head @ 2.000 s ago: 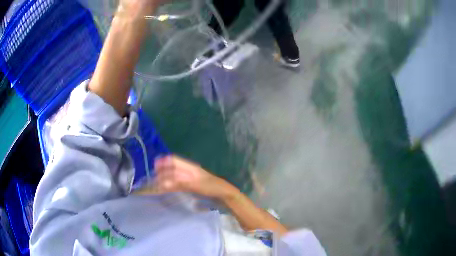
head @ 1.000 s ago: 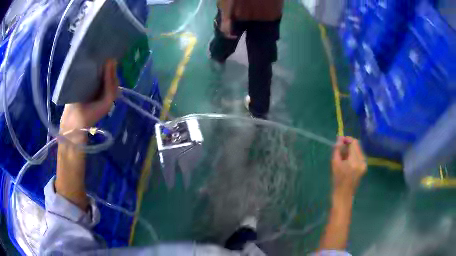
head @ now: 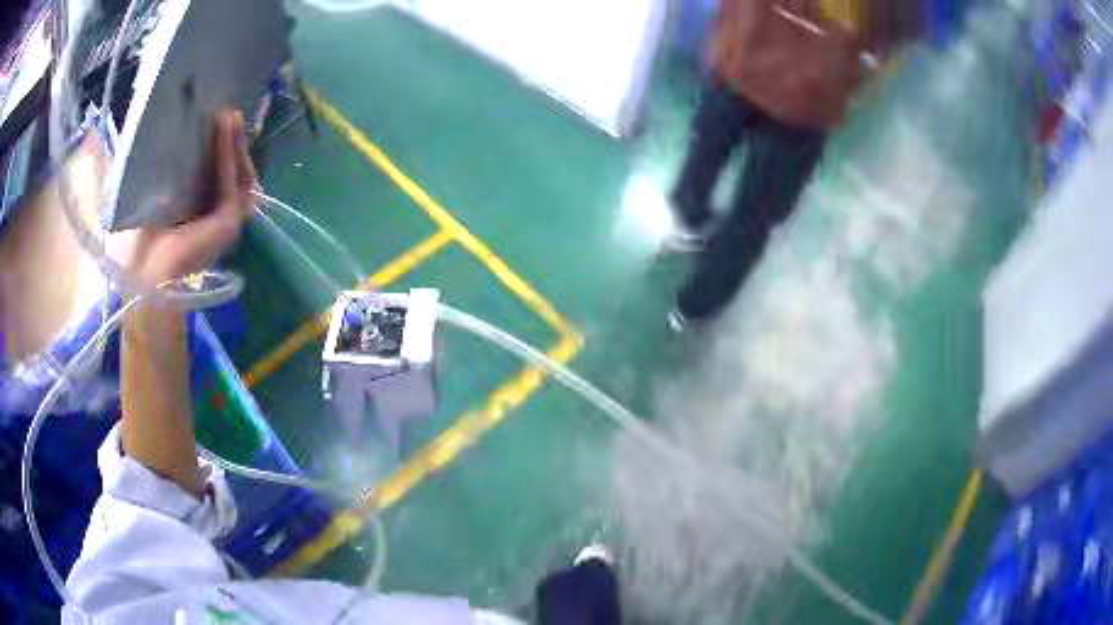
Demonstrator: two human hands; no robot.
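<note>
My left hand (head: 189, 244) is raised at the left and holds a grey flat-sided device (head: 183, 116) from below, with the palm and fingers against it. Clear-white tubing (head: 610, 409) loops around my left forearm and also runs across to the lower right edge. A small white-grey box-like fixture (head: 385, 336), with an open top showing dark and metal parts, hangs or stands in front of me with tubes at its top; I cannot tell if it touches the floor. My right hand is out of the picture.
A person in a brown top and dark trousers (head: 757, 159) is ahead on the green floor (head: 488, 171) with yellow lines. A white surface (head: 549, 49) is at the top. Blue crates (head: 1050, 549) and a pale block (head: 1056, 293) are at the right. A cardboard-coloured surface (head: 49, 256) is at the left.
My right hand, earlier holding the tube at the right, has left the picture. My left hand still holds the grey device. The view has turned, and the person appears further right.
</note>
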